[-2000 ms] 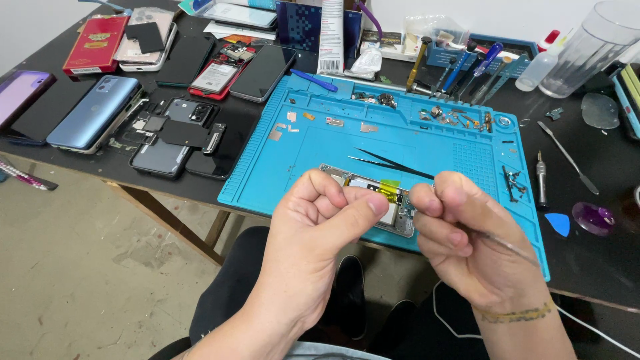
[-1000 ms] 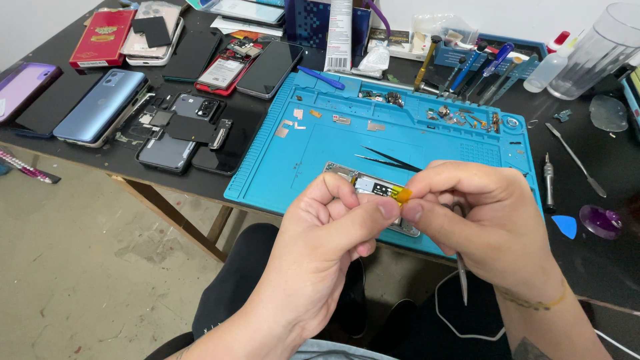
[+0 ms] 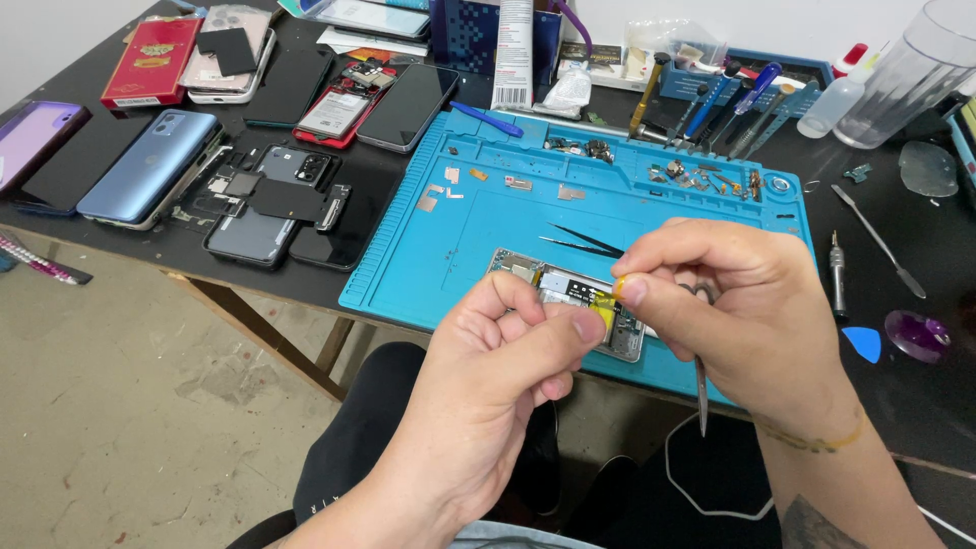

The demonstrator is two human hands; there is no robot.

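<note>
Between the thumb and index finger of my right hand [image 3: 709, 297] is a small piece of amber tape [image 3: 627, 289]. The same hand's curled fingers also hold scissors [image 3: 701, 381], points downward. My left hand [image 3: 511, 358] has its thumb pressed to its fingers beside the tape; whether anything is between them cannot be told. Behind both hands an opened phone [image 3: 627, 343] lies on the blue repair mat [image 3: 488, 252], its battery and a yellow strip partly showing. Black tweezers [image 3: 583, 242] rest just beyond, their far end hidden by my right hand.
Several phones, including a blue one [image 3: 149, 168] and an opened red one [image 3: 335, 114], lie at the left. Small parts fill the mat's trays [image 3: 686, 183]. A metal spudger [image 3: 881, 240], a screwdriver [image 3: 837, 274] and a blue pick [image 3: 862, 345] lie at the right.
My hands were together at the amber tape one second ago and are now slightly apart, with the tape in my right hand. The scissors have stayed in that hand.
</note>
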